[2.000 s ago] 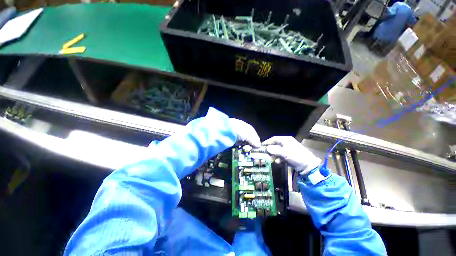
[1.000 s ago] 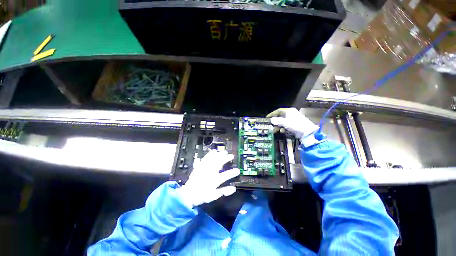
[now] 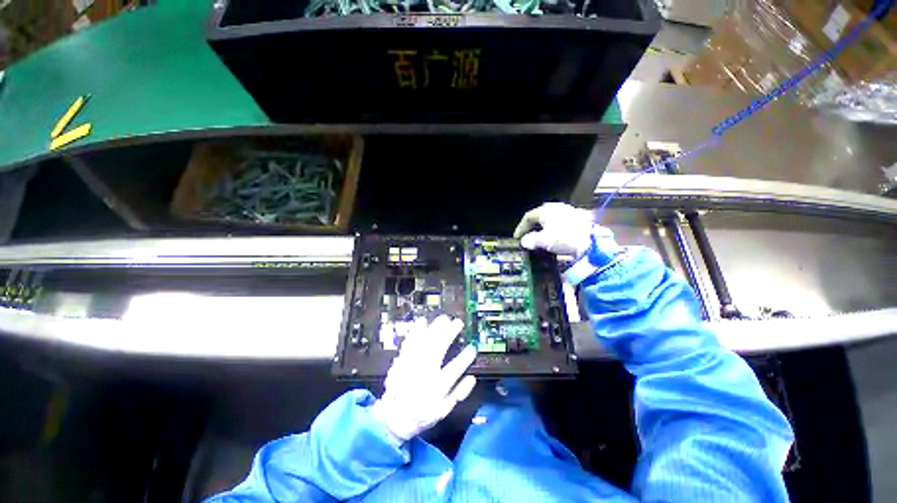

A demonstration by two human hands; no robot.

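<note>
A black solder pallet (image 3: 369, 339) lies across the conveyor rails in front of me. Its left bay has no board and shows white cutouts. A green populated PCB panel (image 3: 502, 295) lies in its right bay. My left hand (image 3: 425, 378), in a white glove, rests with spread fingers on the pallet's lower middle, fingertips near the panel's lower left corner. My right hand (image 3: 557, 231), gloved, is at the panel's top right corner with fingers curled; whether it pinches the edge is hard to tell.
Conveyor rails (image 3: 177, 251) run left and right. Behind stands a black tote (image 3: 334, 74) with green strips on the green bench (image 3: 148, 83). Below it is a scrap box (image 3: 348, 187). Yellow cutters (image 3: 72, 136) lie at left. A blue cord (image 3: 747, 116) runs from my right cuff.
The panel, earlier held by both hands over the pallet, now lies in the right bay. My left hand moved down to the pallet's lower middle. In the last second both hands shifted slightly.
</note>
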